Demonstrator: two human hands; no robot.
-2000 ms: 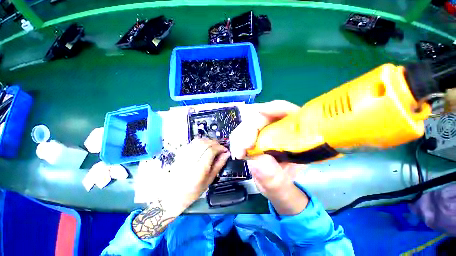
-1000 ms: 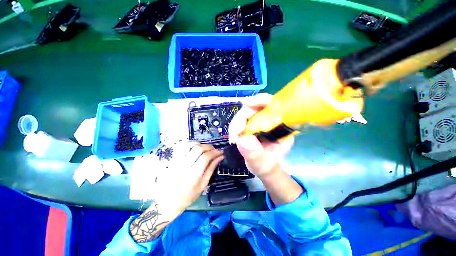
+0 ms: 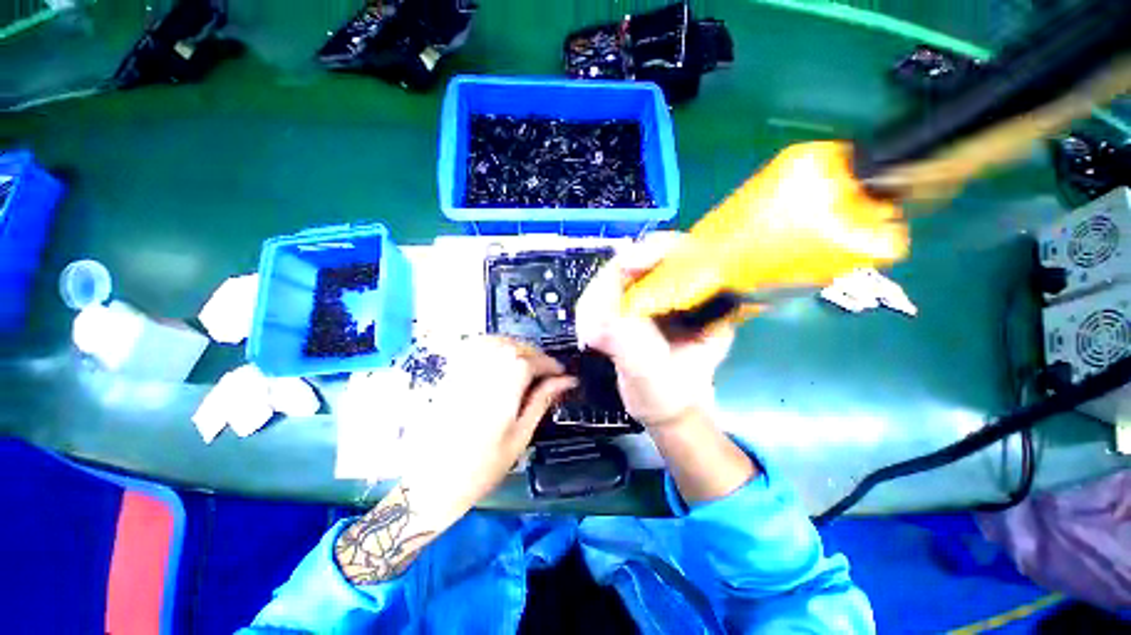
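Note:
The open black device housing (image 3: 523,298) lies on the white sheet (image 3: 376,437), its black flap (image 3: 578,469) at the near end. My right hand (image 3: 657,354) is closed around the lower part of the yellow electric screwdriver (image 3: 781,238), which is tilted over the housing. The screwdriver's tip is hidden by the hand. My left hand (image 3: 478,403) rests over the housing's left side, fingertips inside the near half; whether they hold a part cannot be told. Small dark screws (image 3: 425,367) lie loose on the sheet beside my left hand.
A large blue bin (image 3: 559,218) of black parts stands beyond the sheet. A smaller blue bin (image 3: 268,310) of screws stands left. A whitish bottle (image 3: 143,342) and white scraps (image 3: 236,403) lie left. Grey boxes (image 3: 1091,292) and a black cable (image 3: 924,463) are right. Open housings (image 3: 399,44) line the far side.
The screwdriver has swung from leaning far right to a steeper tilt, with its dark upper end now toward the top right. Both hands stay at the housing. The camera view has shifted slightly.

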